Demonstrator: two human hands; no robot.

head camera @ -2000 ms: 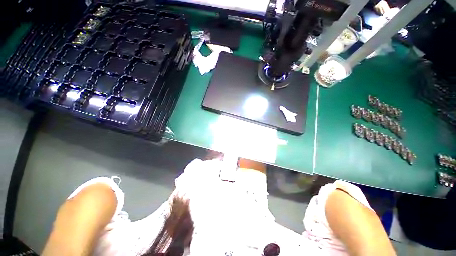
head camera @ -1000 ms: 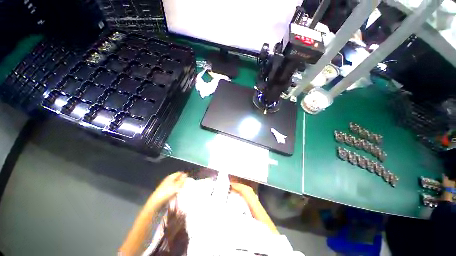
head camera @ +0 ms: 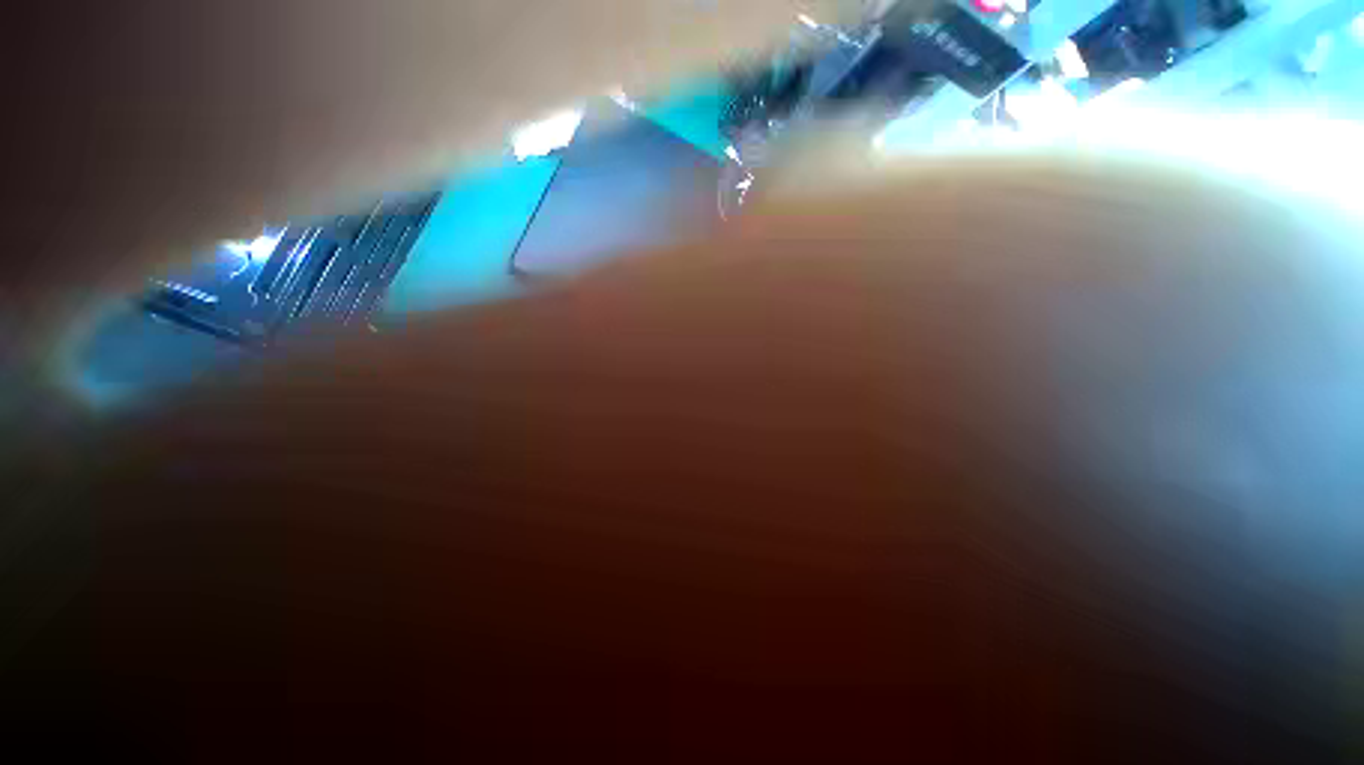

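A large blurred skin-coloured shape, a hand or fingers very close to the lens, covers the lower and middle picture. A second blurred shape covers the upper left. I cannot tell which is my left hand or my right hand, nor whether both are there. No held object shows. Through the gap between them, part of the flat black base plate shows, with the dark microscope beyond it at the upper right. The rest of the bench is hidden.
The edges of the stacked black trays show at the left of the gap. A strip of green mat lies between trays and plate. A white wipe is behind the plate. Bright glare fills part of the upper right.
One second ago both hands were low, near the lap. Now blurred skin covers most of the view, hiding the module rows and white sheet. The visible part of the bench appears higher and tilted.
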